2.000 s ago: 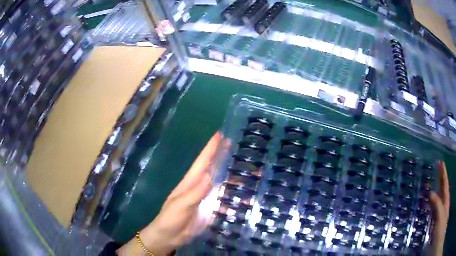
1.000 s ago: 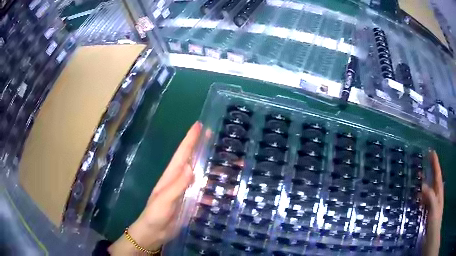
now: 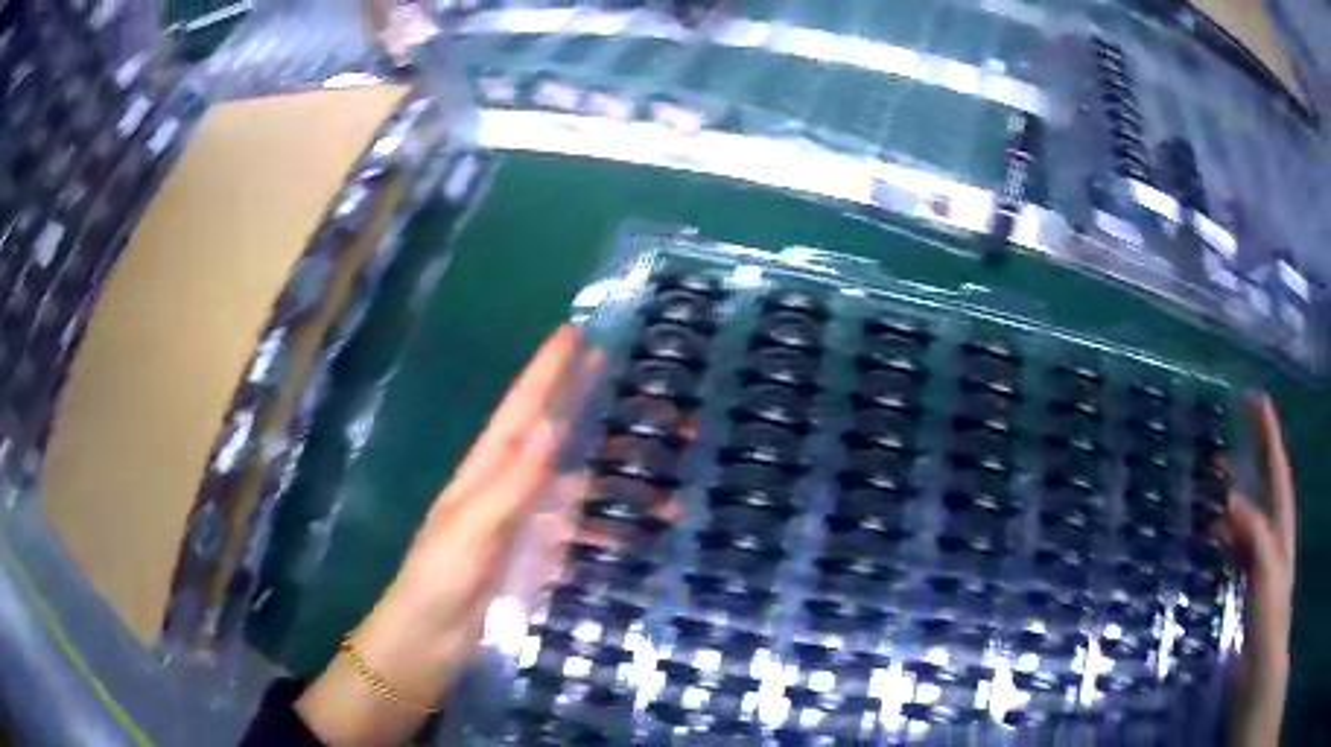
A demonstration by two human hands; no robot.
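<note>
A clear blister tray [image 3: 835, 504] full of round black parts in several columns is held up in front of me, blurred by motion. Its lower edge is cut off by the picture. My left hand [image 3: 475, 547] grips its left edge, with fingers showing through the plastic from beneath. My right hand [image 3: 1264, 562] holds its right edge, partly cut off at the bottom. Bright glare lies across the tray's lower half.
A tan cardboard sheet [image 3: 219, 314] lies on stacked trays at left. Green mat [image 3: 548, 219] shows behind the held tray. Sorting trays [image 3: 818, 110] with a black marker pen [image 3: 1013, 183] on their front edge stand at the back. A dark tray stack [image 3: 73, 190] rises at far left.
The view has shifted, so the tray and hands sit further left and higher in the picture. The glare has moved lower on the tray. Both hands keep their hold.
</note>
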